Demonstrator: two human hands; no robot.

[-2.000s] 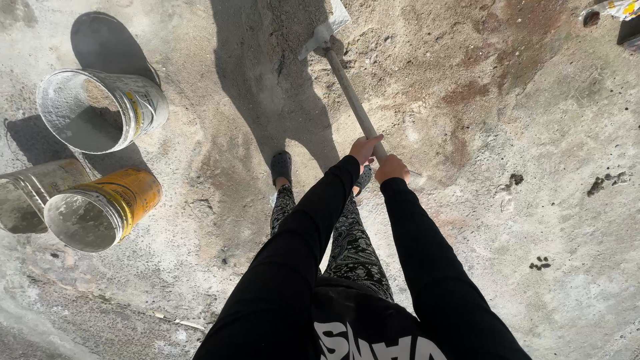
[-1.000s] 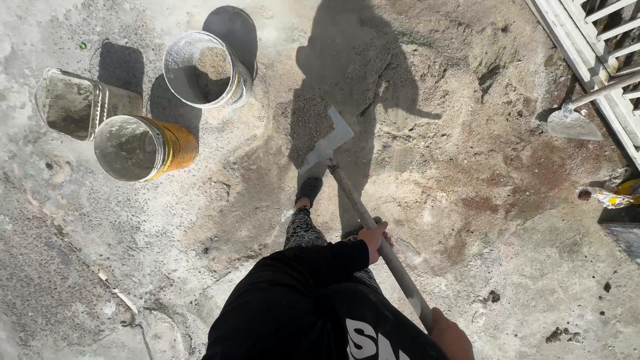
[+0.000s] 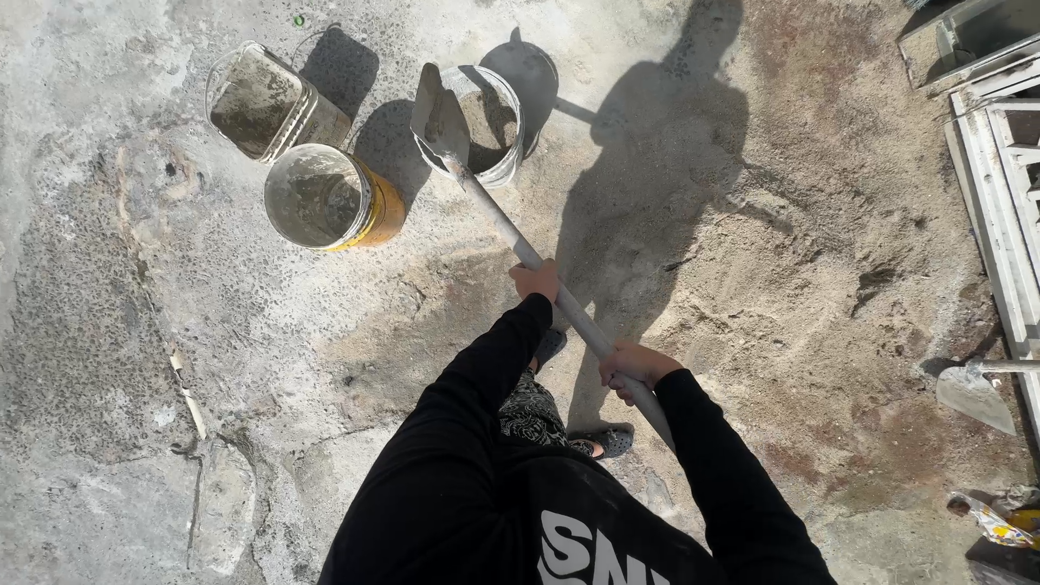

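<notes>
A long-handled shovel (image 3: pixel 573 313) slants across the view. My left hand (image 3: pixel 535 281) grips its shaft midway, and my right hand (image 3: pixel 640 370) is closed around the shaft nearer its rear end. The shovel's blade (image 3: pixel 439 118) is tilted over the left rim of a white bucket (image 3: pixel 513 166). Grey-brown sand (image 3: pixel 490 122) lies inside that bucket. Left of it stands a yellow bucket (image 3: pixel 386 210), crusted with grey residue inside, and behind that a squarish pale bucket (image 3: pixel 321 122), also crusted.
Loose sand (image 3: pixel 780 276) is spread on the concrete to the right. A pointing trowel (image 3: pixel 975 396) lies by a white slatted metal frame (image 3: pixel 995 236) at the right edge. A crumpled printed bag (image 3: pixel 995 524) sits at lower right. My feet stand below the shovel shaft.
The shovel's blade has moved left from the sandy ground by my foot to the white bucket. Both hands have stayed on the shaft. The view has shifted noticeably.
</notes>
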